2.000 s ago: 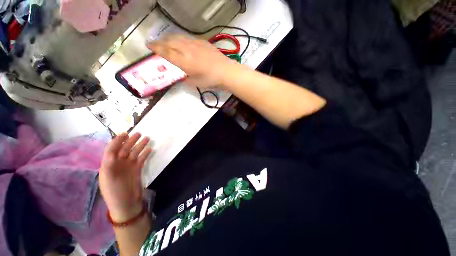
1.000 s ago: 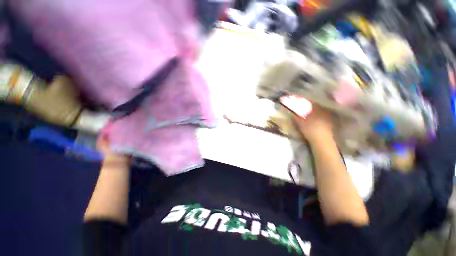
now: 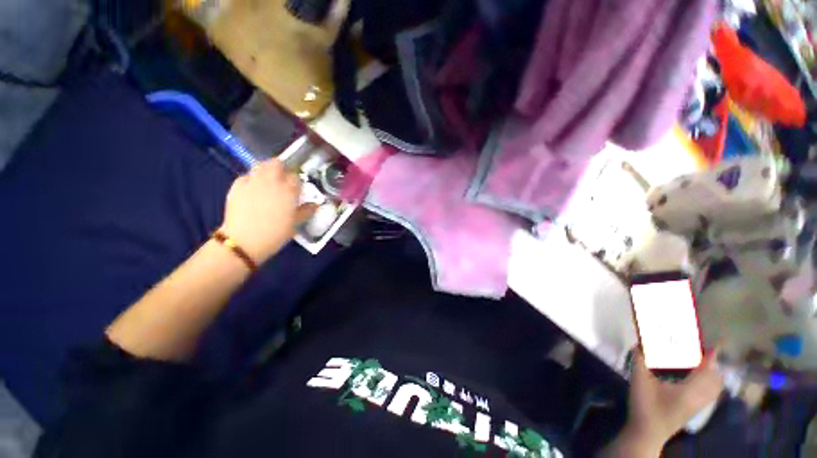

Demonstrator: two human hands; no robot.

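Observation:
My right hand [image 3: 667, 398] holds a smartphone [image 3: 667, 322] with a bright white screen, at the right in front of the sewing machine. My left hand [image 3: 269, 210] is at a small white open tray [image 3: 315, 240] left of the pink panels, its fingers over the tray's near side. Small round and pale items lie in the tray; whether my fingers grip one is hidden. Pink garment panels [image 3: 466, 237] with grey edges spread from beside the tray across the middle.
The cream sewing machine [image 3: 748, 192] stands at the right on a white table [image 3: 569, 286]. Another machine's yellowish-cream part [image 3: 269, 49] is at the upper left. A blue plastic edge [image 3: 202, 121] is near my left hand. Red-orange cloth [image 3: 761, 80] lies behind the machine.
The view has swung left. My right hand has lifted the phone off the machine table. My left hand has moved from the table edge, past the pink panels, to the white tray.

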